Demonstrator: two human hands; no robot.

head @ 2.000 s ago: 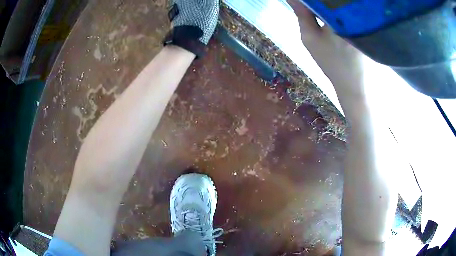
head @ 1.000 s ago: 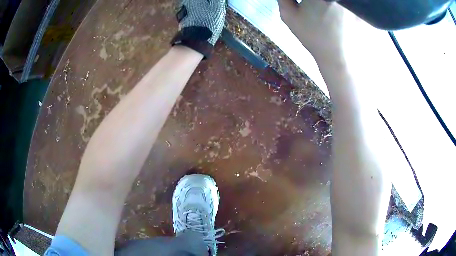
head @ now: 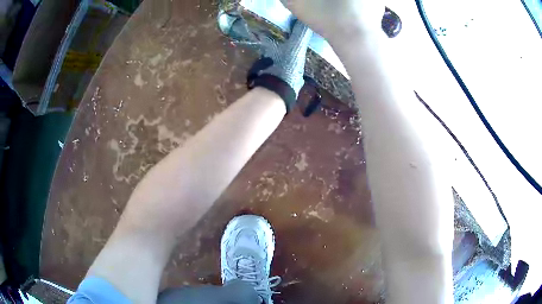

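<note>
The fabric stack (head: 333,80) has a brown fuzzy edge under a bright white paper top (head: 511,77). My left hand (head: 285,59), in a grey mesh glove with a dark wrist strap, is at the stack's edge; whether it grips anything is unclear. A shiny silver rounded thing (head: 230,25) shows beside its fingers. A small dark piece (head: 310,98) lies by the wrist. My bare right hand (head: 333,15) is over the stack at the top, its fingers cut off by the picture's edge. The cutting machine's blue motor is not in view.
A black cord (head: 475,113) crosses the paper. A dark oval thing (head: 391,22) lies near my right wrist. My shoe (head: 248,252) is on the red-brown table (head: 148,130). A cardboard box (head: 59,59) stands beyond the left edge. A narrow white-topped piece (head: 484,219) lies at the right.
The blue motor has gone out of the top of the picture. My gloved left hand shows lower and further right, my right hand further left. The silver rounded thing now shows.
</note>
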